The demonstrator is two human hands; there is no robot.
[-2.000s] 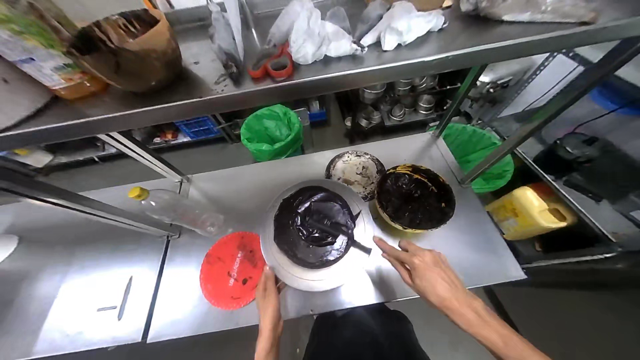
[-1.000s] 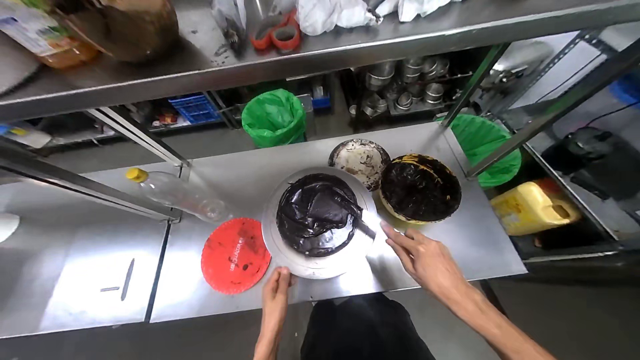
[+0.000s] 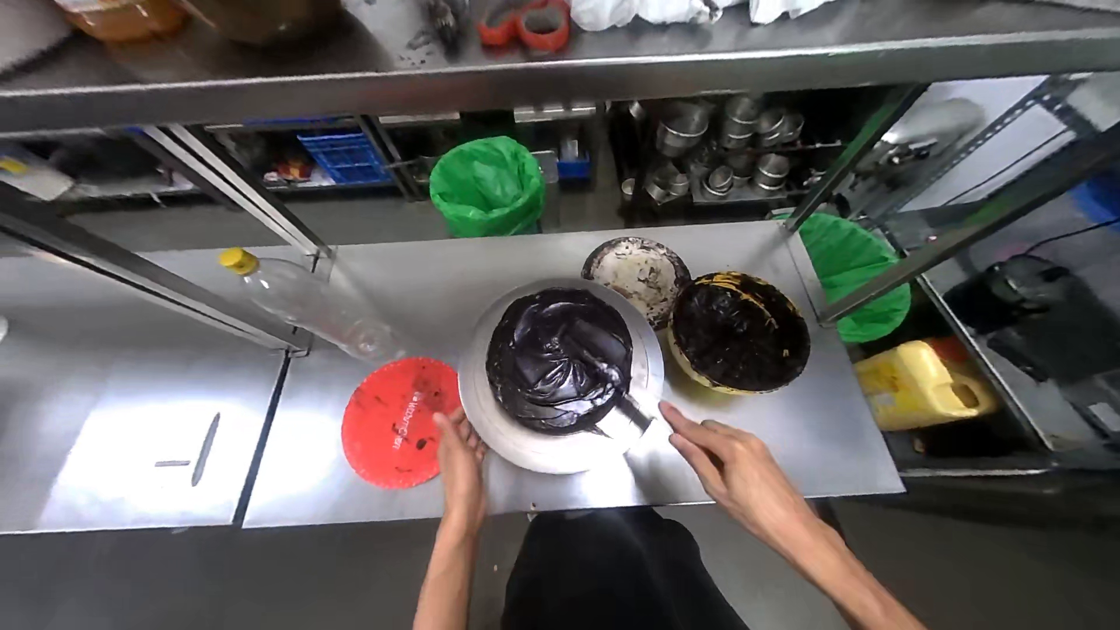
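Observation:
A round cake coated in glossy dark chocolate (image 3: 542, 367) sits on a round metal turntable (image 3: 525, 451). My right hand (image 3: 731, 455) grips the handle of a metal spatula (image 3: 632, 411), its chocolate-smeared blade lying over the right part of the cake top. At the turntable's lower left edge is my left hand (image 3: 461, 442), fingers apart against the rim. Behind and right of the turntable stand a bowl of dark chocolate cream (image 3: 739, 332) with a yellowish rim and a smeared pale dish (image 3: 643, 271). A red disc (image 3: 394, 424) lies left of the turntable.
An empty clear plastic bottle with a yellow cap (image 3: 306, 297) lies at the back left. A steel shelf (image 3: 542, 79) crosses above the table's far side, with red-handled scissors (image 3: 525, 24) on it. Green-lined bins (image 3: 487, 188) and a yellow jerrycan (image 3: 919, 385) stand beyond the table.
The spatula has swept over the cake top, whose chocolate swirls have changed shape. My left hand has shifted up along the turntable's left rim.

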